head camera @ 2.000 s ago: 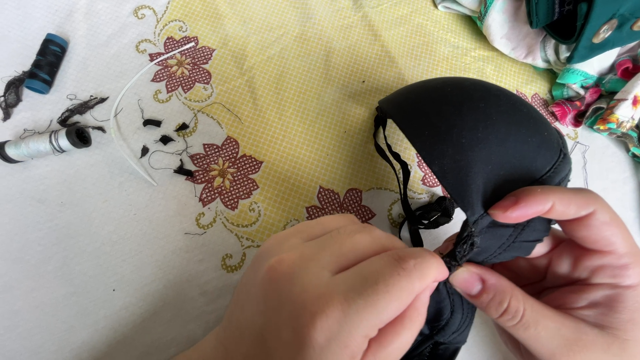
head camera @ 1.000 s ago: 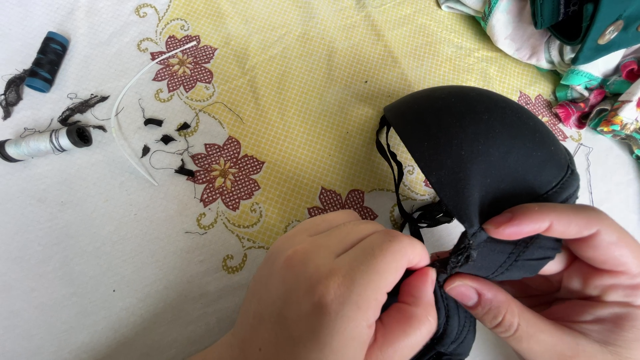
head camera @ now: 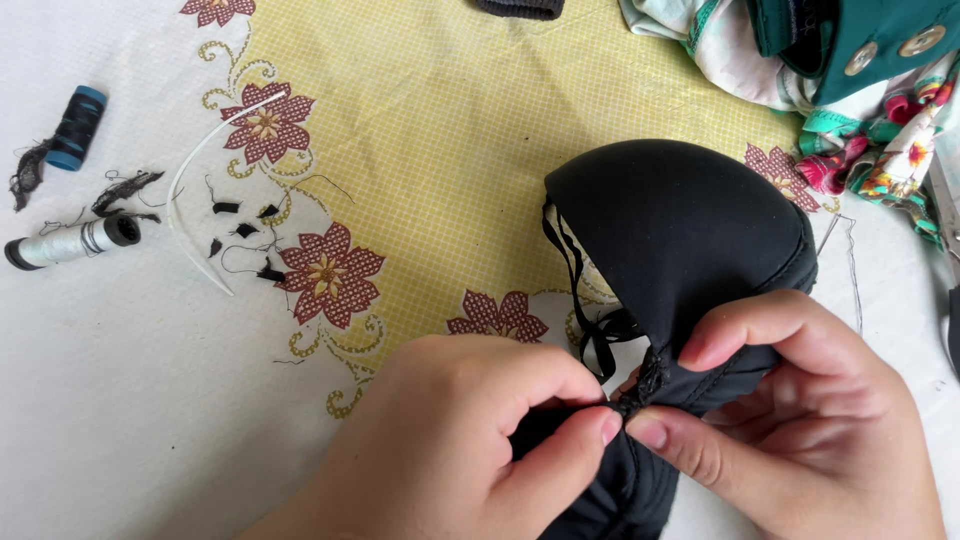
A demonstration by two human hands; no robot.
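Note:
A black padded bra point(head camera: 675, 217) lies at the right of the head view, one moulded cup facing up and its thin straps looped at the left. My left hand point(head camera: 480, 442) pinches the fabric at the centre seam between thumb and bent forefinger. Close against it, my right hand point(head camera: 802, 420) grips the same seam from the right, thumb below and forefinger on the cup's edge. The fingertips nearly meet at the frayed join. Whether a needle is between them cannot be seen.
At the left lie a dark thread spool point(head camera: 76, 127), a white thread spool point(head camera: 71, 241), black fabric scraps point(head camera: 245, 229) and a curved white plastic strip point(head camera: 176, 187). Patterned clothing point(head camera: 907, 150) is heaped at the upper right. Scissors point(head camera: 954, 202) are partly visible at the right edge, near a needle with thread point(head camera: 829, 231).
My left thumb and forefinger have shifted along the seam and now pinch close to my right thumb. The right hand keeps its hold on the bra.

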